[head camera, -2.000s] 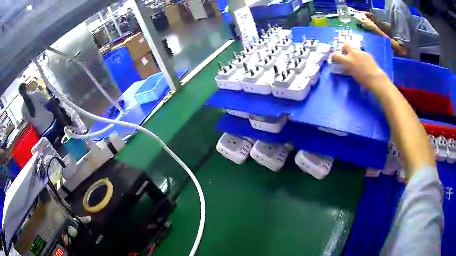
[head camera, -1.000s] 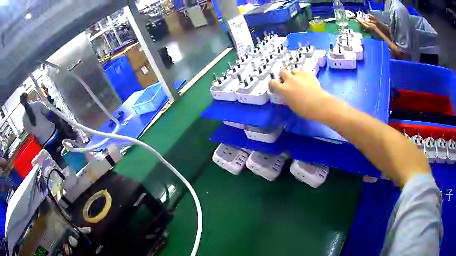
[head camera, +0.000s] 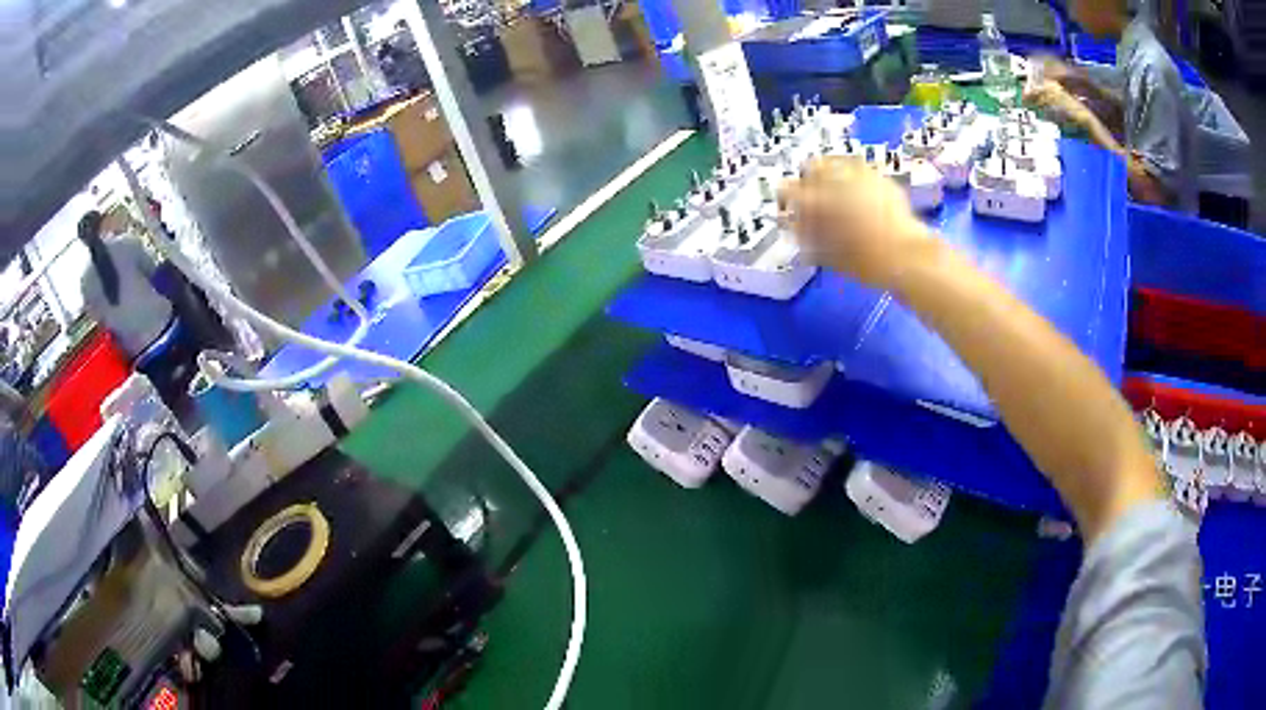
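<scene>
White plug-in adapters (head camera: 678,247) stand prongs up in rows on a blue divider sheet (head camera: 1034,284). My right hand (head camera: 850,215) is over the front right part of the rows, arm reaching in from the lower right. Its fingertips are blurred and overlap the adapters, so whether it grips one cannot be told. A smaller group of adapters (head camera: 1009,187) stands prongs up further right on the same sheet. Under the sheets, several adapters (head camera: 778,465) show with outlet faces up on the green bench. My left hand is not in view.
A white cord (head camera: 521,465) arcs over the green bench (head camera: 722,596). At lower left are a black stand (head camera: 375,555), a tape roll (head camera: 286,549) and a meter (head camera: 118,652). A red-rimmed bin (head camera: 1201,402) holding adapters is at right. A person (head camera: 1159,111) sits at the upper right.
My right hand first was at the small right group, then moved left to the main rows, where it remains. Fewer adapters stand at the front right of the rows; the right group is larger.
</scene>
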